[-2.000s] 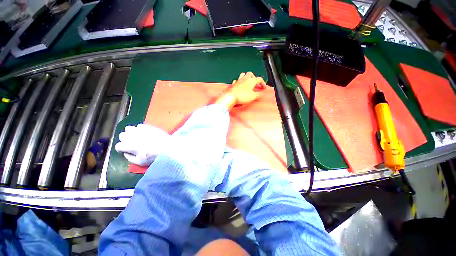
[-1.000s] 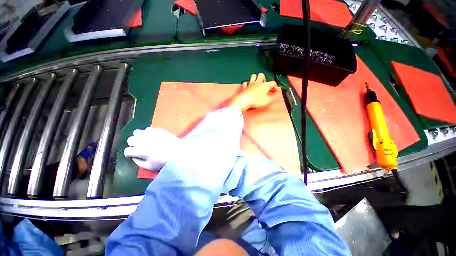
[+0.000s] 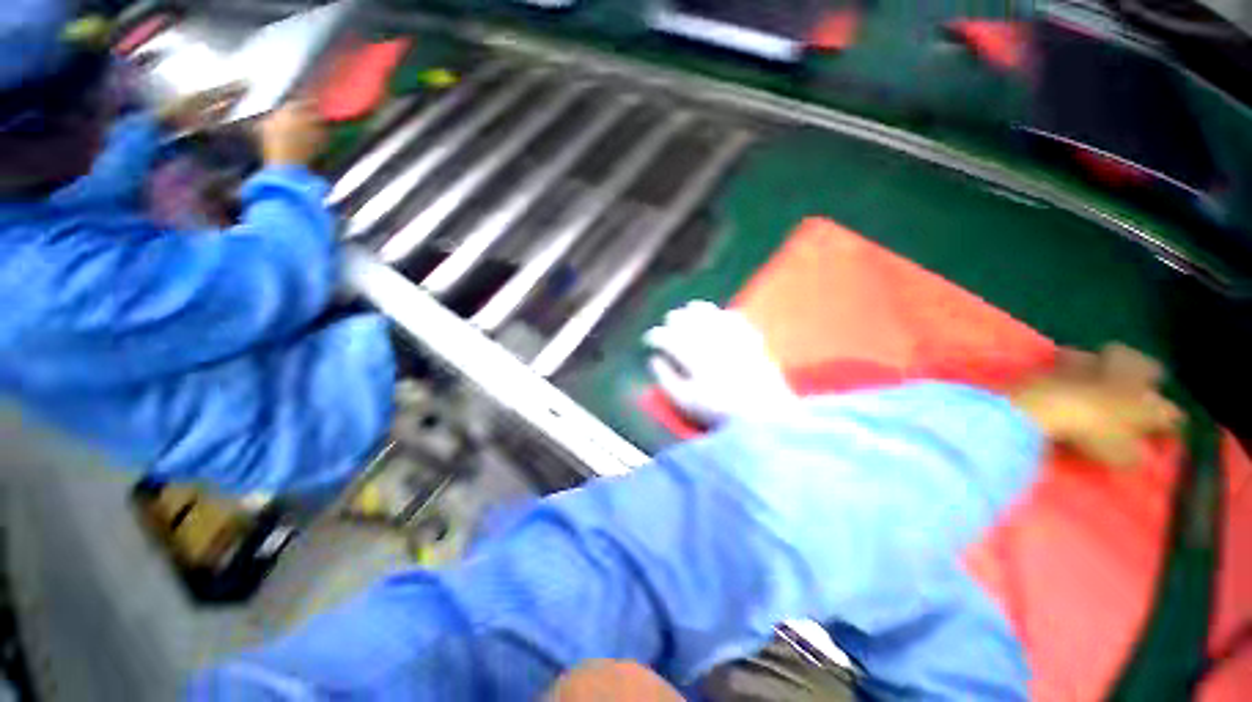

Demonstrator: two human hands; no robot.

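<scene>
My arms in blue sleeves are crossed over a red-orange pad (image 3: 886, 295) on a green board (image 3: 810, 178). My bare left hand (image 3: 1103, 402) rests at the pad's right part, fingers loosely bent and blurred. I see nothing in it. My white-gloved right hand (image 3: 714, 364) lies at the pad's left edge, fingers slightly apart, with nothing seen in it. My left sleeve lies over the right forearm and hides part of it and of the pad.
Metal rollers (image 3: 549, 206) lie left of the board, with a silver rail (image 3: 508, 391) along the near edge. A person in a blue smock (image 3: 179, 316) sits at the left, hands near a shiny metal piece (image 3: 247, 48). Black trays (image 3: 1126, 103) stand on the far line.
The view has swung left and blurred. The seated person has come into view, while the yellow screwdriver and black bin have left it. My arms stay crossed on the pad.
</scene>
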